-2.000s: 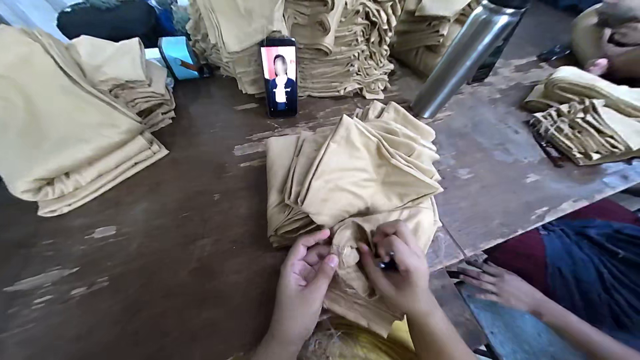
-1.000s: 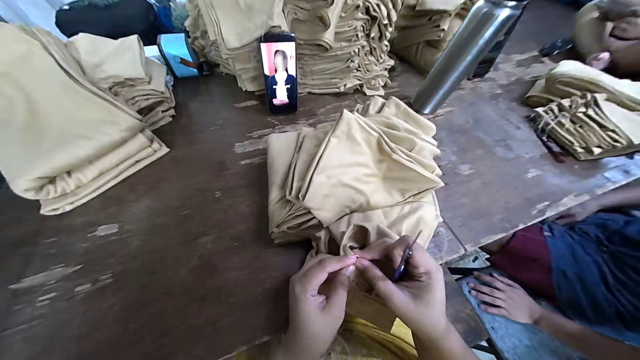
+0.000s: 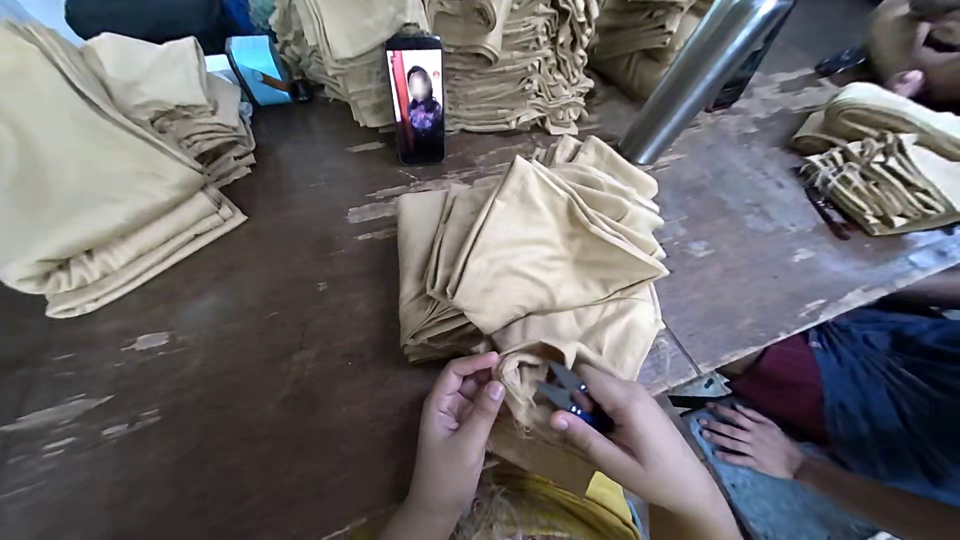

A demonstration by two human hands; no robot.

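Note:
A pile of folded tan fabric pieces [image 3: 555, 247] lies on the wooden table in front of me. At its near edge my left hand [image 3: 461, 420] pinches the fabric edge between thumb and fingertips. My right hand [image 3: 630, 427] holds a pair of thread snips [image 3: 574, 394], whose two blades are apart and point left toward a bunched, curled part of the cloth [image 3: 521, 382]. Loose threads hang from that part. The snips' handles are mostly hidden in my right palm.
A phone [image 3: 416, 101] stands upright beyond the pile, before tall fabric stacks [image 3: 510, 75]. A steel bottle [image 3: 697, 82] is behind right. More cloth lies left [image 3: 97, 172] and right [image 3: 885, 165]. Another person's hand [image 3: 754, 442] rests on a blue surface at right.
The snips, mostly tucked in my right hand a second ago, now show their blades apart toward the cloth. My hands, together at the fabric then, have moved apart.

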